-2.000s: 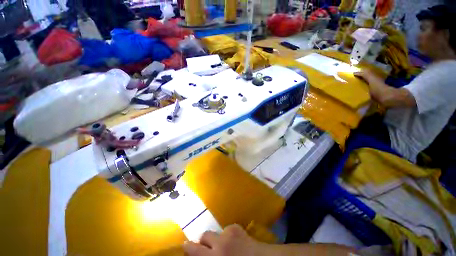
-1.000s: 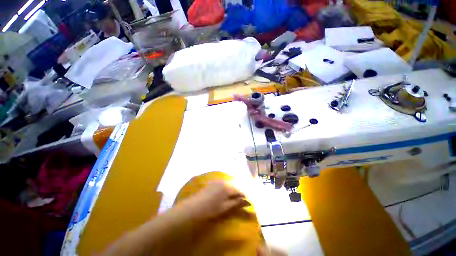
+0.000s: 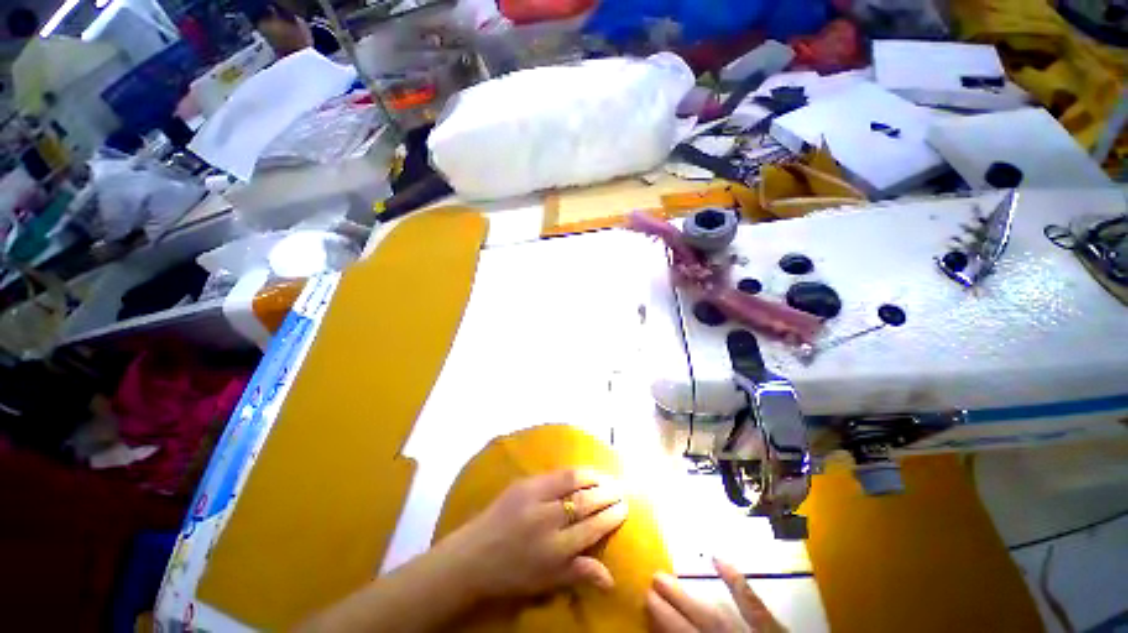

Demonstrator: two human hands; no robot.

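Note:
A mustard-yellow cloth workpiece [image 3: 495, 467] with a curved top lies left of the presser foot [image 3: 788, 524], lit bright at its right side. My left hand [image 3: 551, 534], with a ring on one finger, lies on top of it, fingers together and pressing it flat. My right hand [image 3: 711, 606] is cut off by the bottom edge; its fingertips are at the cloth's lower right edge, and I cannot tell if they grip it. A longer yellow panel [image 3: 340, 414] with a stepped notch lies at the left. More yellow cloth [image 3: 909, 544] lies right of the foot.
The white machine head [image 3: 990, 352] with a pink rag strip [image 3: 761, 309] fills the right. A white plastic-wrapped bundle [image 3: 557, 130] lies behind. White flat pieces [image 3: 854, 134] and scraps lie at the back right. The table's blue-and-white edging [image 3: 254, 414] is at the left.
The view has swung left from the neighbouring station and moved closer to the table. My left hand has come onto the workpiece, now left of the foot. My right hand's fingers have spread since one second ago.

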